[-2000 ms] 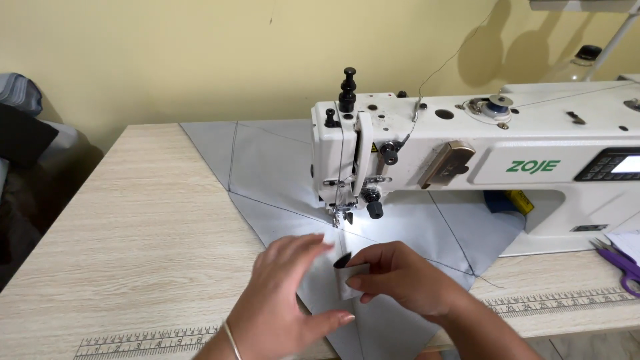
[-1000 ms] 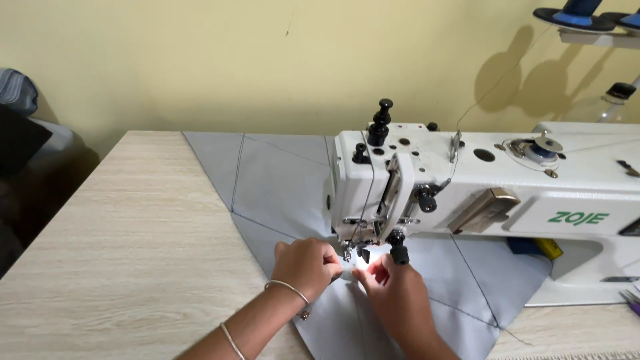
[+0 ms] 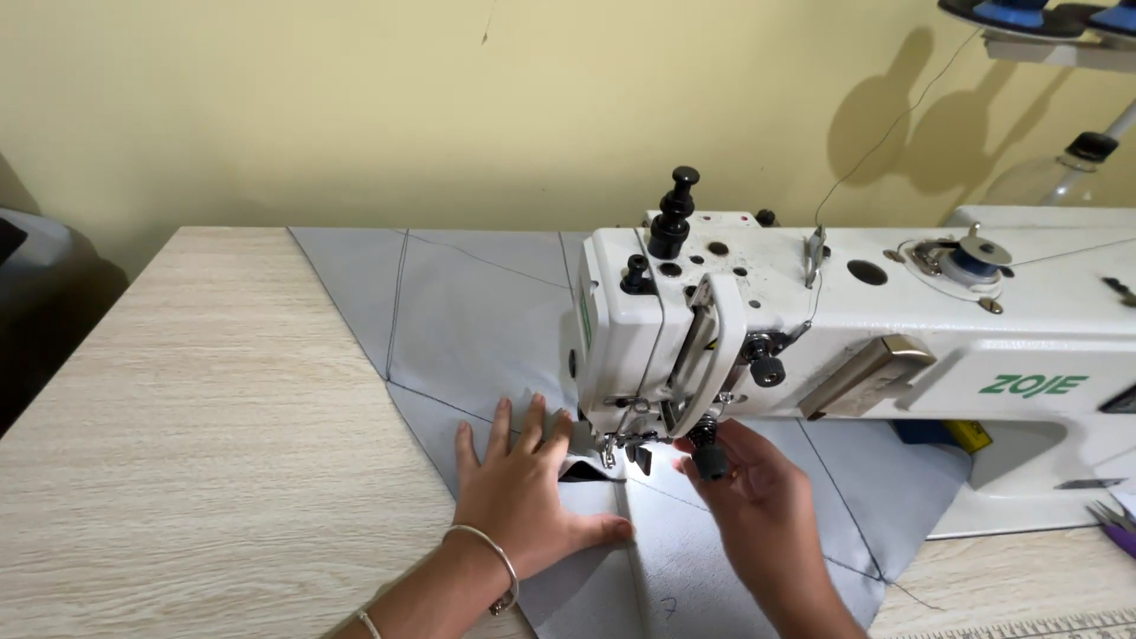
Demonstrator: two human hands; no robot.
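Observation:
A grey panel of sheet material point(image 3: 479, 311) with dark stitched lines lies under the head of a white ZOJE sewing machine point(image 3: 887, 302). My left hand point(image 3: 524, 497) rests flat on it, fingers spread, left of the presser foot point(image 3: 609, 450). Beside those fingers a small folded flap point(image 3: 590, 463) shows a dark gap, at the foot. My right hand point(image 3: 754, 497) is right of the foot, behind and around the black knob point(image 3: 710, 461); its fingertips are partly hidden, and whether they touch the knob or the panel I cannot tell.
Purple-handled scissors point(image 3: 1114, 525) lie at the right edge, above a ruler scale point(image 3: 1047, 626) on the wood-grain table point(image 3: 222, 444). Thread spools point(image 3: 1012, 13) stand on a rack at the upper right, over a bottle point(image 3: 1065, 169). A yellow wall is behind the machine.
Two seconds ago both hands were at the small folded piece in front of the foot. My left hand has since spread flat on the panel, and my right hand has moved beside the black knob.

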